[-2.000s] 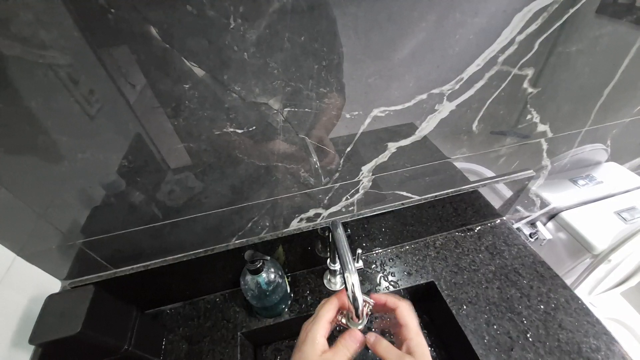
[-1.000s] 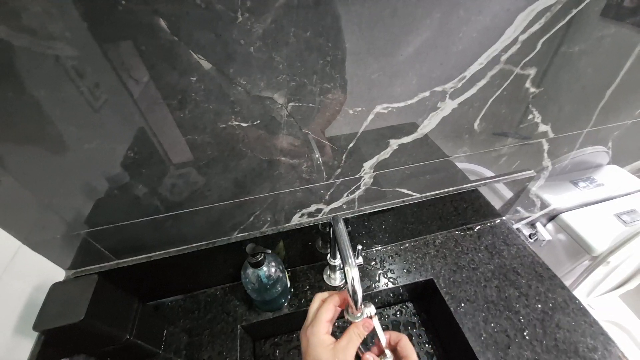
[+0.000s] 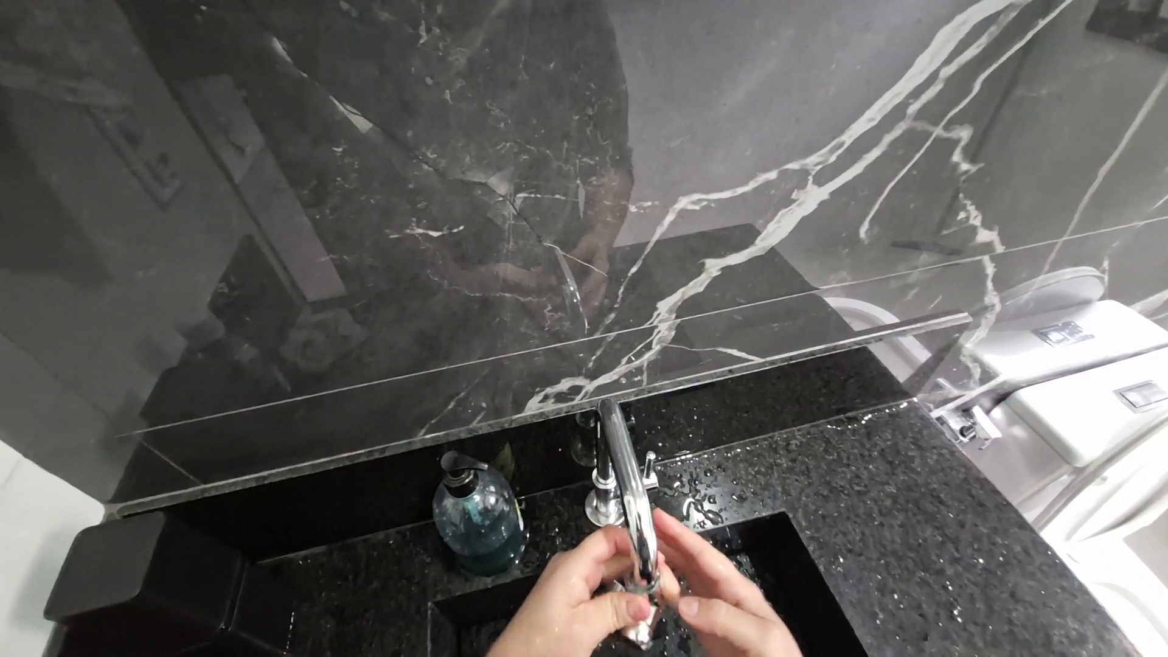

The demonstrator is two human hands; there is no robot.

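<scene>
A chrome faucet (image 3: 630, 474) curves up from the black speckled stone counter and over the basin. My left hand (image 3: 584, 593) is at the left of the spout's end, its thumb and fingers around the tip. On the right of the same tip is my right hand (image 3: 721, 589), fingers bent and close to the spout. Something shiny and metallic (image 3: 641, 631) shows just below the spout's end, between the hands; whether it is a part of the faucet or water I cannot tell. The faucet partly hides the fingertips.
A pump bottle of blue liquid (image 3: 479, 520) stands left of the faucet. Further left is a black box-shaped container (image 3: 137, 584). The black basin (image 3: 812, 584) lies under my hands. Water drops wet the counter (image 3: 912, 511). A white toilet (image 3: 1077, 392) is at the right, beyond the counter's edge.
One second ago my right hand was lower, below the spout's end, with a pale or shiny piece by the fingers; it has moved up beside the spout. My left hand stays at the tip.
</scene>
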